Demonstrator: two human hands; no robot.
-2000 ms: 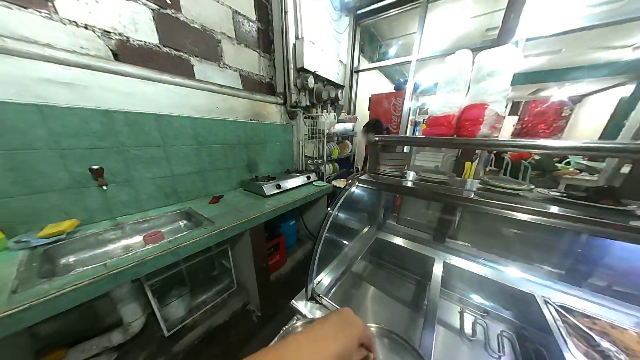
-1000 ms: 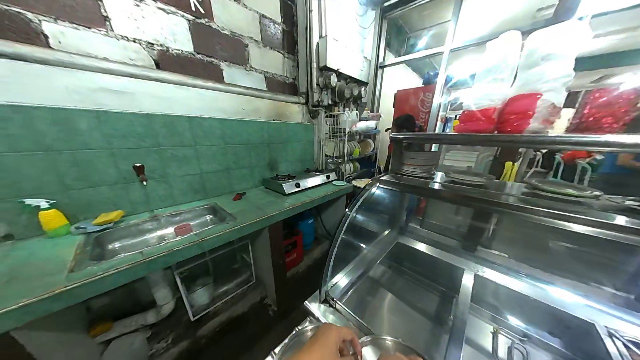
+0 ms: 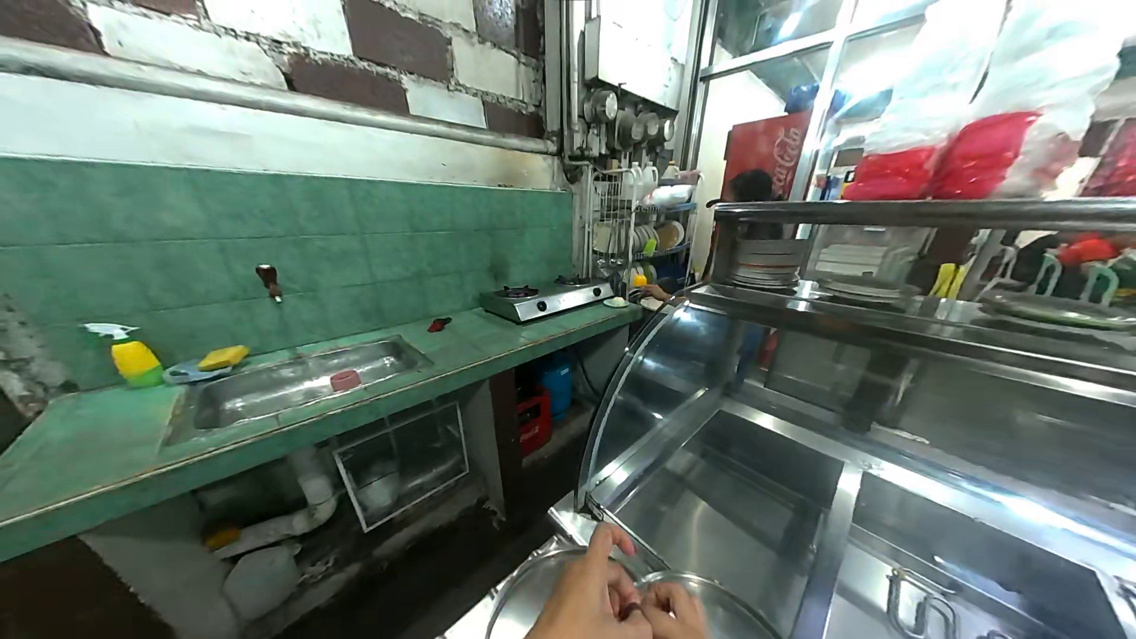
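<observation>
At the bottom centre my left hand (image 3: 590, 590) and my right hand (image 3: 672, 611) meet, fingertips pinched together. A small dark bit shows between the fingers; what it is cannot be told. Beneath and beside my left hand lies a round metal pan or lid (image 3: 525, 593), and a second round metal one (image 3: 723, 611) sits beside my right hand. Both are at the near edge of a stainless steel food display counter (image 3: 839, 532) with a curved glass side (image 3: 652, 373). The lower parts of both hands are cut off by the frame.
On the left, a green tiled counter (image 3: 115, 444) has a steel sink (image 3: 266, 395), a spray bottle (image 3: 135, 357), a yellow sponge (image 3: 224, 358) and a two-burner gas stove (image 3: 546, 300). Behind, a person (image 3: 753, 186) stands near a dish rack (image 3: 652, 222). Plates (image 3: 768, 262) stand on the display shelf.
The view has turned somewhat left. Two seconds ago one hand showed over the round metal pieces; now both hands are in view with their fingertips together.
</observation>
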